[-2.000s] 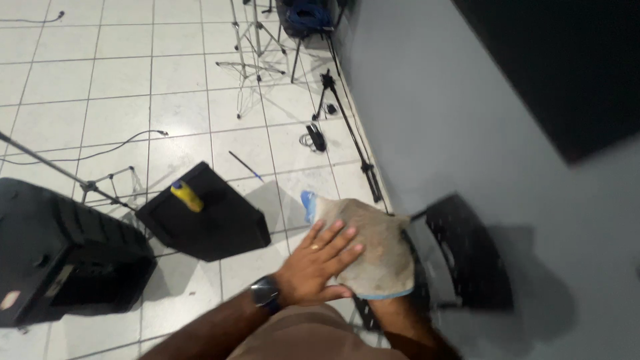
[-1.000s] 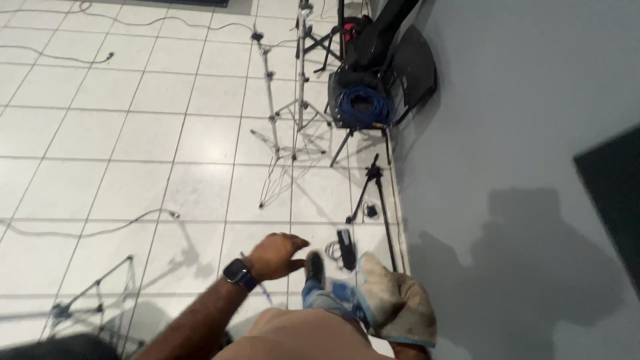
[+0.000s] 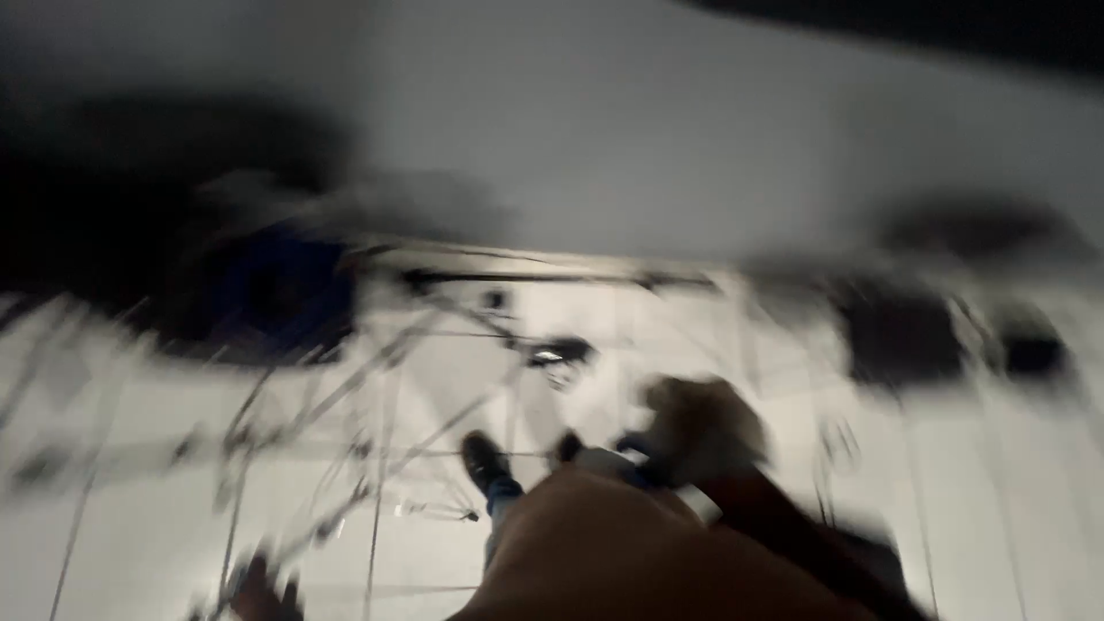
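The view is strongly blurred. My left hand (image 3: 263, 595) is low at the left edge of the legs of a metal stand (image 3: 332, 517), fingers apart, and nothing shows in it; whether it touches the stand cannot be told. At the end of my right arm (image 3: 776, 517) is a beige and blue cloth (image 3: 703, 427), bunched over my right hand, whose fingers are hidden. The cloth is right of my shoes (image 3: 485, 457), above the tiled floor.
A black folded stand (image 3: 552, 278) lies along the wall base. Near it is a small black device with a cable (image 3: 561, 352). A coiled blue cable (image 3: 280, 289) rests at the left on something dark. More dark objects (image 3: 901, 336) stand right along the grey wall (image 3: 604, 129).
The view has swung round strongly towards the wall. My left hand, on the cloth two seconds ago, is away from it. The cloth remains with my right hand.
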